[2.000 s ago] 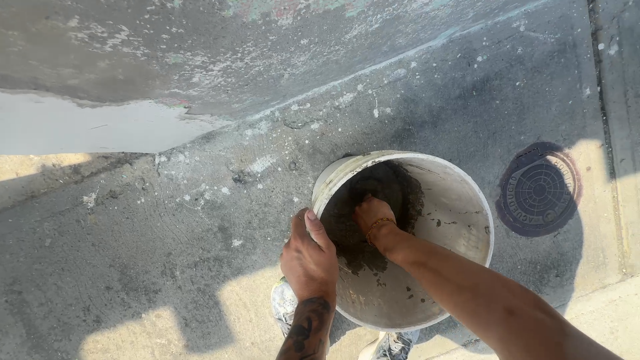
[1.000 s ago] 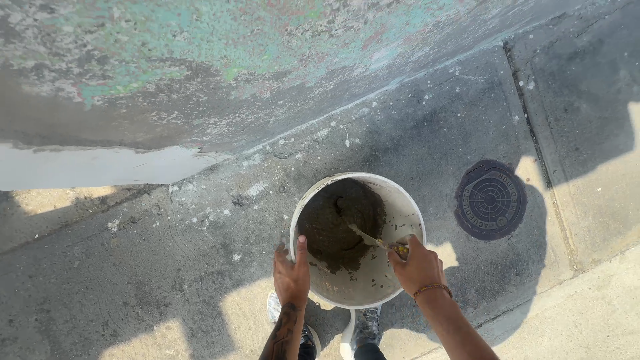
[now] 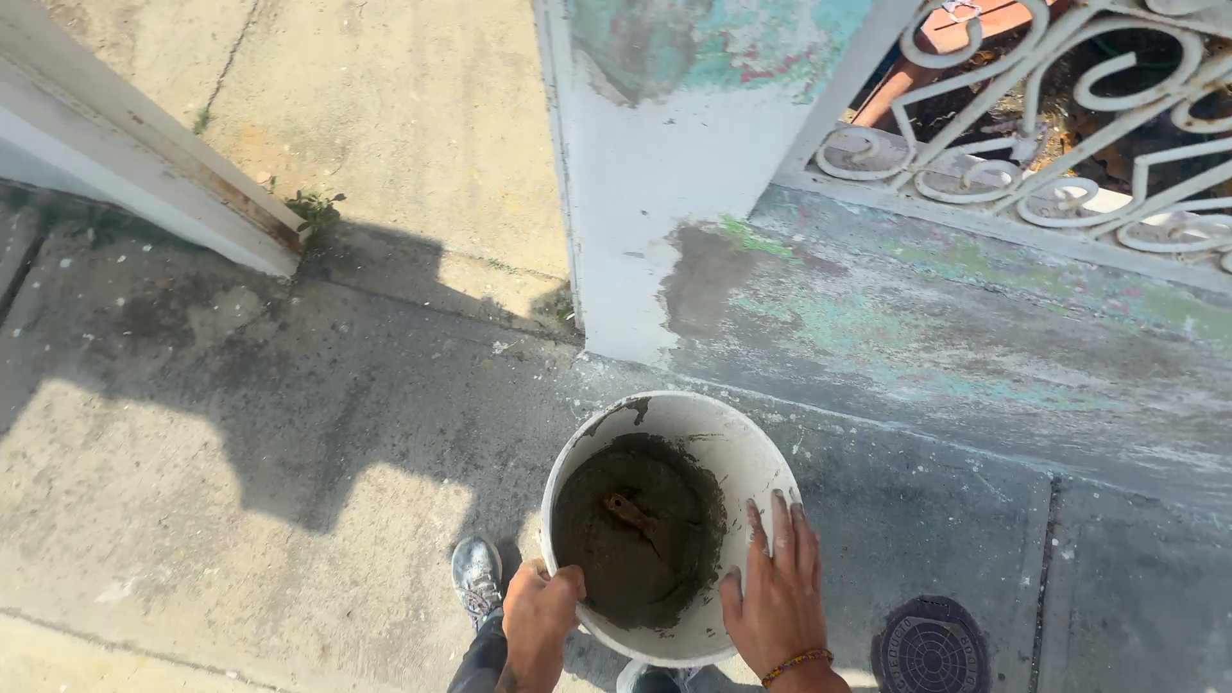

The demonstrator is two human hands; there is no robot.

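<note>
A white plastic bucket (image 3: pixel 760 452) stands in front of my feet, with dark wet mortar (image 3: pixel 616 587) in its bottom and smears up its inner wall. The handle of a tool (image 3: pixel 630 513) sticks out of the mortar; its blade is hidden. My left hand (image 3: pixel 542 606) grips the bucket's left rim with the thumb over the edge. My right hand (image 3: pixel 776 587), wearing a beaded bracelet, lies on the right rim with its fingers spread against the inside. It holds no tool.
Ahead is a wall corner (image 3: pixel 626 241), partly white, partly bare and patchy. A white scrollwork grille (image 3: pixel 1020 183) tops the low wall on the right. A white post (image 3: pixel 192 183) stands at the left. A round metal cover (image 3: pixel 931 650) is set in the pavement at the lower right.
My right hand has let go of the tool, which now rests in the mortar, and has moved to the bucket's right rim. The view has swung left to the wall corner and grille.
</note>
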